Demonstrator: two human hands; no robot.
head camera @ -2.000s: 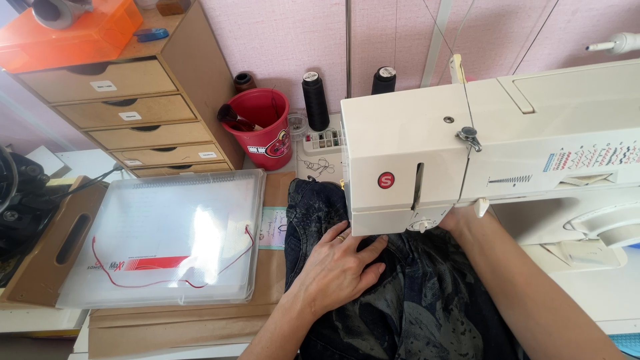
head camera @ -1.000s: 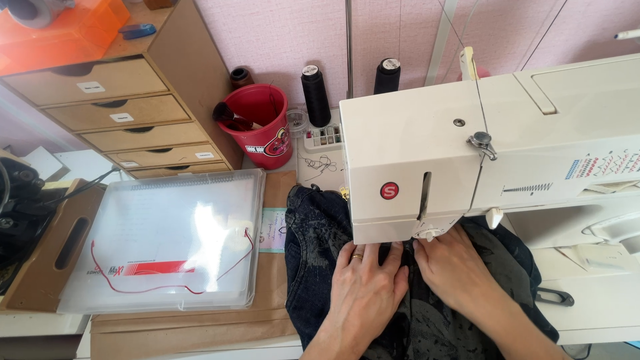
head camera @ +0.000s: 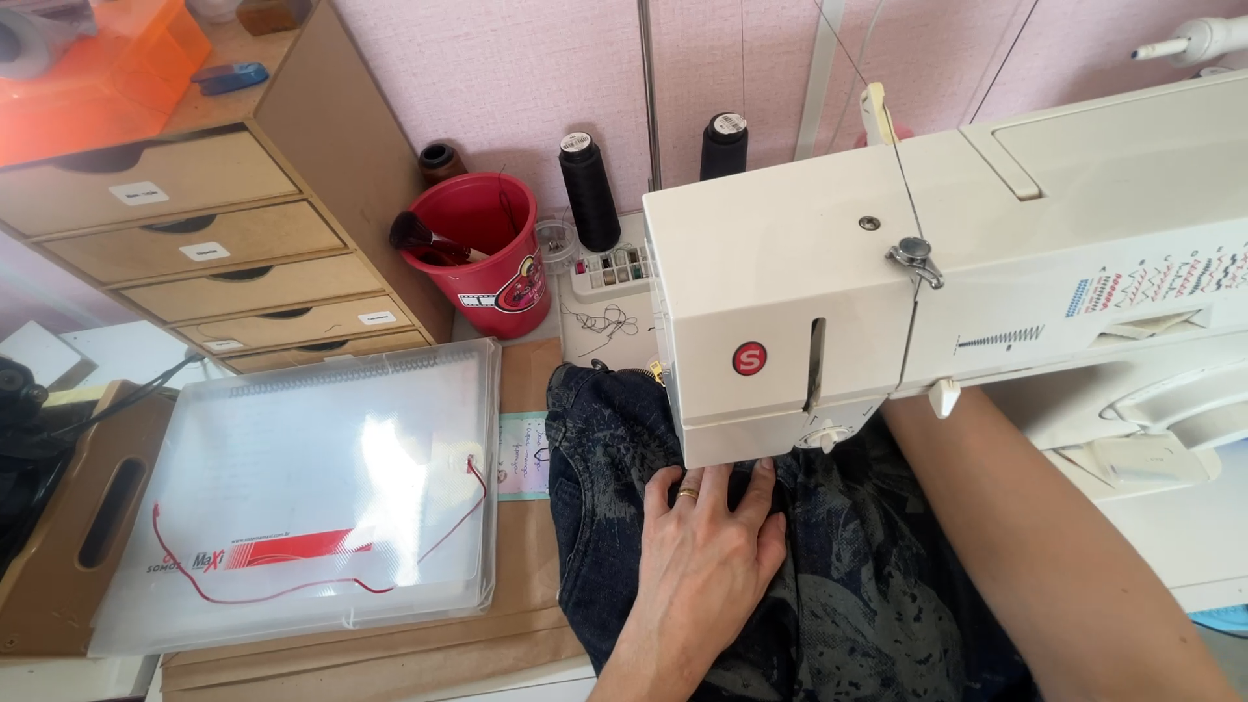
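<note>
A cream sewing machine stands at the right, with thread running down its front. Under its head lies a dark patterned denim garment, bunched and hanging toward me. My left hand, with a ring, rests flat on the denim just in front of the machine head, fingers spread and fingertips partly under the head's lower edge. My right forearm reaches behind the machine head, and the right hand itself is hidden there. The needle and presser foot cannot be seen. A yellow zipper pull shows at the garment's far edge.
Left of the garment, a clear plastic folder lies on brown paper. Behind are a red cup with brushes, black thread cones, a bobbin box and loose thread. A wooden drawer unit stands at the back left.
My right hand, on the denim beside the left a second ago, has moved behind the machine head out of sight. My left hand stays on the fabric.
</note>
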